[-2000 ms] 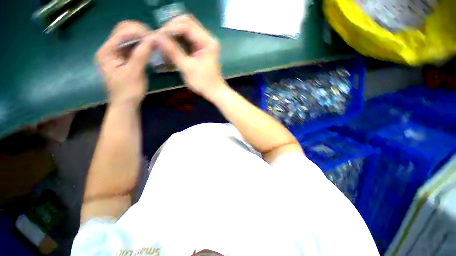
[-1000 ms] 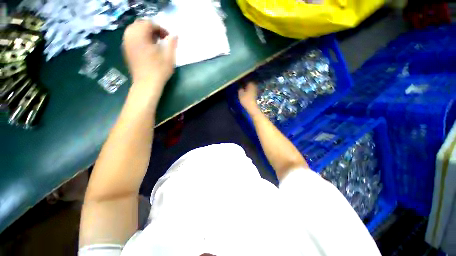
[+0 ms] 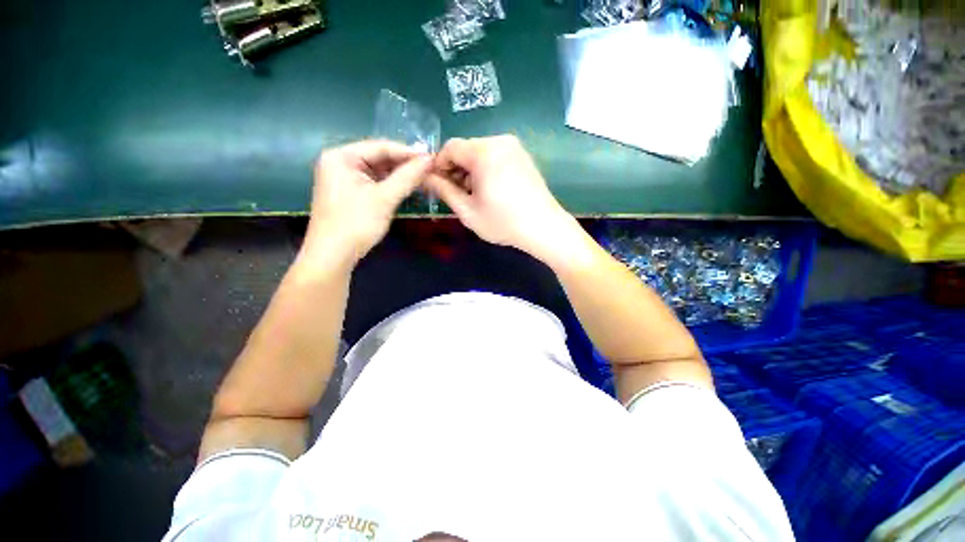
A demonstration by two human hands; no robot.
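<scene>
A small clear zip-lock bag [image 3: 402, 116] is pinched between my two hands just above the bench's front edge; it looks empty, though its lower part is hidden by the fingers. My left hand [image 3: 365, 191] grips it from the left and my right hand [image 3: 489, 188] from the right, fingertips touching. A small screw pack [image 3: 472, 87] lies flat on the green bench beyond my right hand, with more screw packs [image 3: 455, 30] behind it. A stack of empty bags [image 3: 645, 93] lies to the right.
Brass and silver latches [image 3: 270, 23] lie at the bench's back left. A yellow sack [image 3: 804, 148] of pale slips stands at the right. Below the bench, a blue crate [image 3: 788, 286] holds filled packs. More blue crates [image 3: 878, 418] stand at lower right.
My right hand has come up from the crate of filled packs and my left hand has left the stack of bags. Both now meet at a clear bag. The view has turned.
</scene>
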